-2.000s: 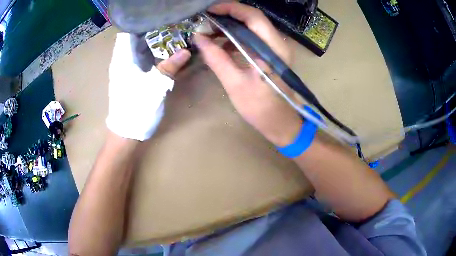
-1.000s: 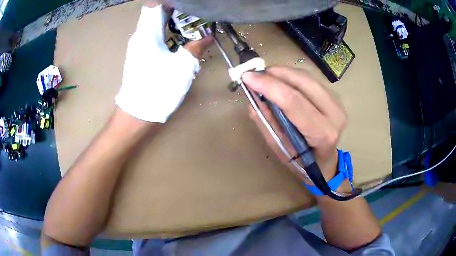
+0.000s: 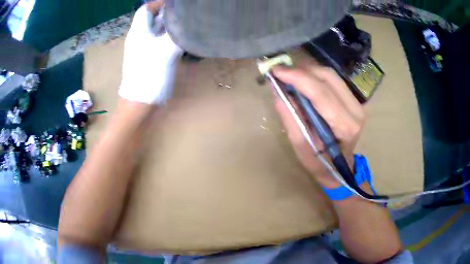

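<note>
My left hand (image 3: 149, 67), in a white glove with bare fingertips, is at the upper left. Its fingers are mostly hidden behind the grey fume hood (image 3: 252, 26), so its grip cannot be seen. A small dark part (image 3: 191, 56) shows at the hood's lower edge beside the glove; the circuit board assembly cannot be made out. My right hand (image 3: 322, 113), bare with a blue wrist strap (image 3: 350, 180), holds the black soldering iron (image 3: 317, 124). A pale feed tube runs along it. The cream collar (image 3: 274, 63) is near its front; the tip is hidden by the hood.
Tan mat (image 3: 216, 196) with tiny shiny bits lies under both hands. The black iron stand (image 3: 345, 46) with yellow speckled tip cleaner (image 3: 367, 81) is at the upper right. Several assemblies (image 3: 51, 152) sit on the dark surface at left, another (image 3: 432, 40) at far right.
The fume hood now covers the assembly and iron's front. My left hand has shifted slightly up and left; my right hand, still holding the iron, sits slightly farther right.
</note>
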